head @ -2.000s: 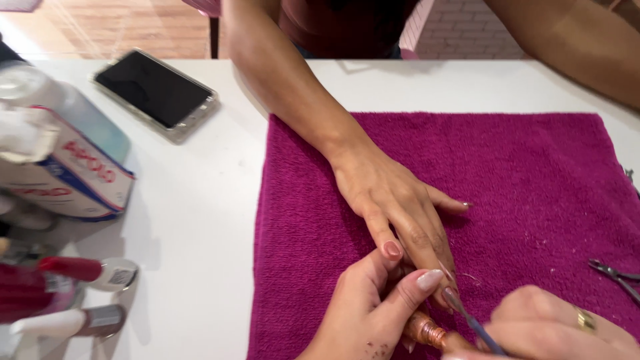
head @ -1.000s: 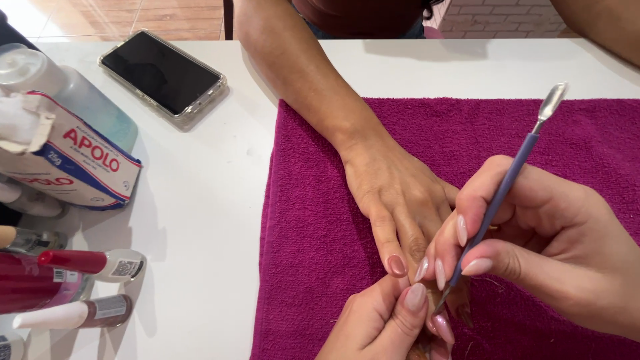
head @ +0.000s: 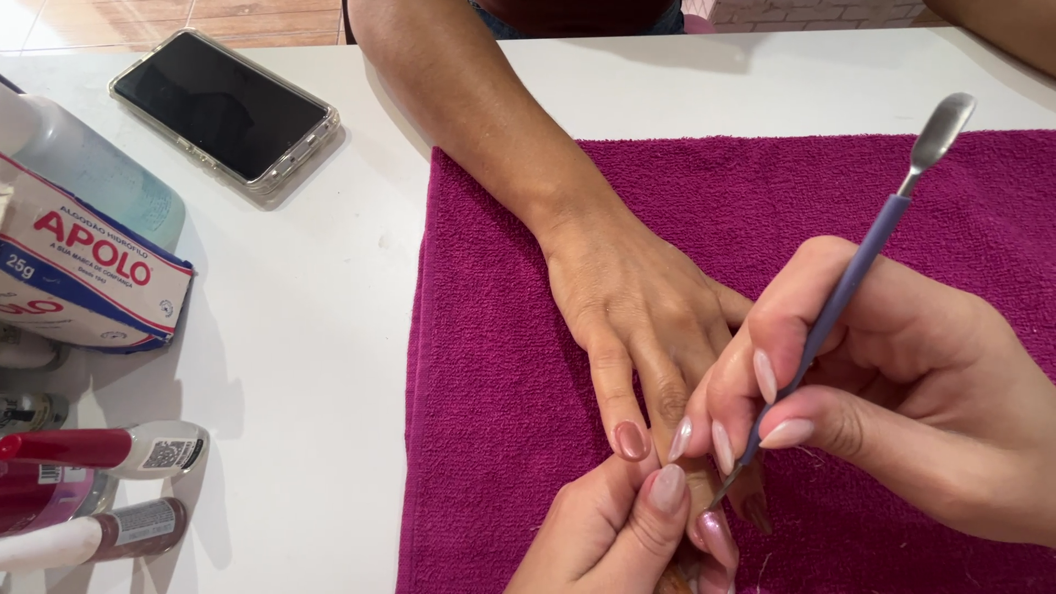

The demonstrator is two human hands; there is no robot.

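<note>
My right hand (head: 899, 396) grips a cuticle pusher (head: 850, 285) with a purple handle. Its spoon-shaped metal end points up and away, and its thin lower tip touches the nail area of a finger on the other person's hand (head: 643, 289). That hand lies palm down on a magenta towel (head: 495, 371), its nearest visible nail painted brownish pink. From below, my left hand (head: 610, 528) pinches one of the person's fingers between thumb and fingers. My fingers partly hide the held fingertip.
A smartphone in a clear case (head: 223, 107) lies at the upper left of the white table (head: 313, 346). Along the left edge are an Apolo cotton box (head: 91, 256), a bottle of bluish liquid (head: 107, 173), a red-capped polish bottle (head: 107, 448) and a white-capped brown one (head: 140, 528).
My right hand has come further into view from the lower right, with the pusher now tilted upright. The nippers seen at the right two seconds ago are no longer visible. The view has shifted.
</note>
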